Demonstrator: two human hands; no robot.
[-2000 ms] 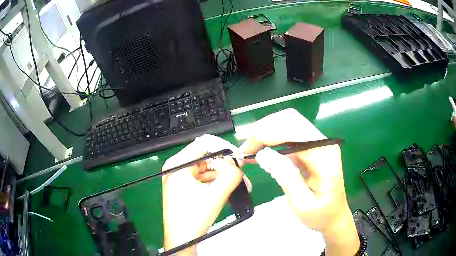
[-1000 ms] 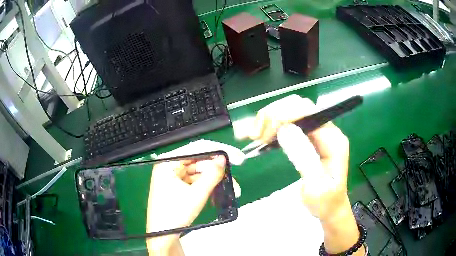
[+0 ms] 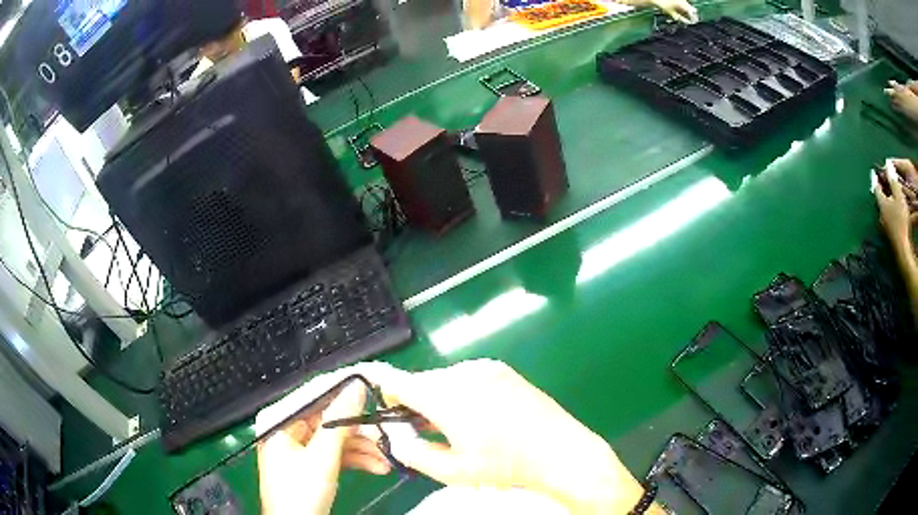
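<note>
A thin black phone middle frame (image 3: 206, 496) is in front of me at bottom left, tilted, its lower part cut off by the picture's edge. My left hand (image 3: 310, 458) is shut on its near end. My right hand (image 3: 493, 427) is at the same end, its fingers closed around a slim dark hand tool (image 3: 374, 416). The tool lies across the frame's corner, pointing left towards my left fingers. The exact contact of its tip is blurred.
A keyboard (image 3: 292, 342) and computer tower (image 3: 226, 186) stand left, two brown speakers (image 3: 521, 161) behind. A black parts tray (image 3: 725, 75) is at the far right. A pile of frames (image 3: 810, 372) lies right. Another person's hands (image 3: 894, 191) show at the right edge.
The view has turned, bringing in the monitor and the far side. The tool, apart from the frame's end one second ago, is now at its corner. My hands are closer together and lower in view.
</note>
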